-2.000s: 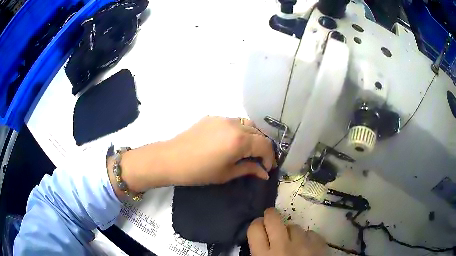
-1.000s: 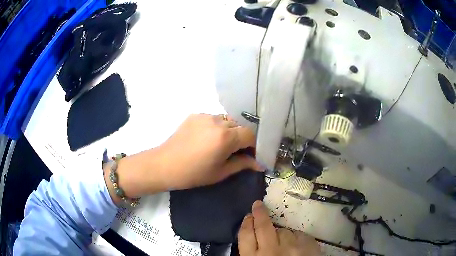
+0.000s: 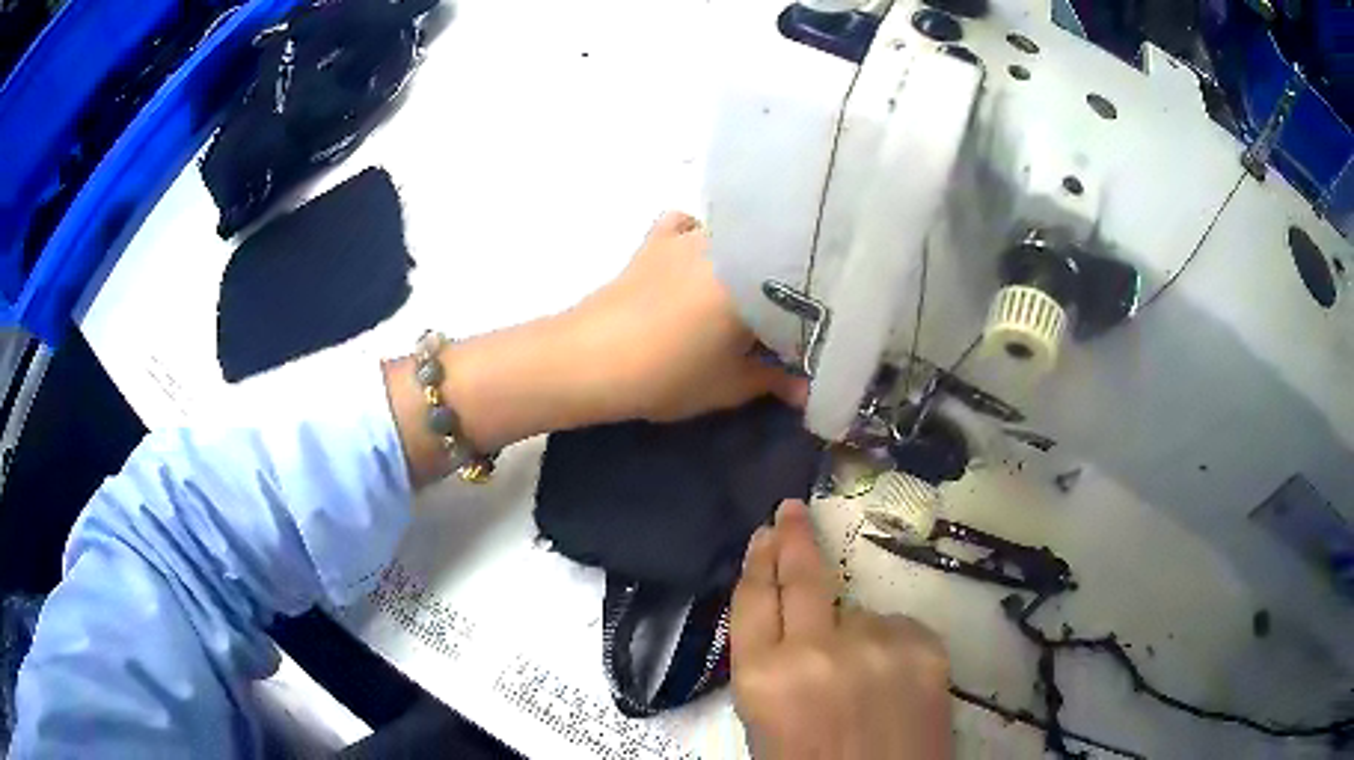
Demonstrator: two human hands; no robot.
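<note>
A black fabric panel [image 3: 653, 493] lies flat at the needle area of the off-white sewing machine [image 3: 1099, 431]. A black zippered strip [image 3: 631, 653] with pale teeth loops out below the panel. My left hand [image 3: 668, 349] reaches over the panel's far edge, thumb on the cloth near the needle; its fingertips are partly hidden behind the machine head. My right hand [image 3: 832, 639] lies at the panel's right edge, fingertips on the cloth just in front of the presser foot [image 3: 876, 431]. The stitching point is mostly hidden.
Another black panel [image 3: 315, 275] lies at the left, below a shiny black pile [image 3: 305, 104]. A blue bin [image 3: 141, 186] stands at the far left. Black snips [image 3: 973, 552] with a knotted cord [image 3: 1106, 646] lie right of the needle. A ribbed cream knob [image 3: 900, 506] sits beside them.
The panel's near edge and my right hand are farther up the view, and more of the zippered loop shows below. My left hand has reached farther forward, partly behind the machine head.
</note>
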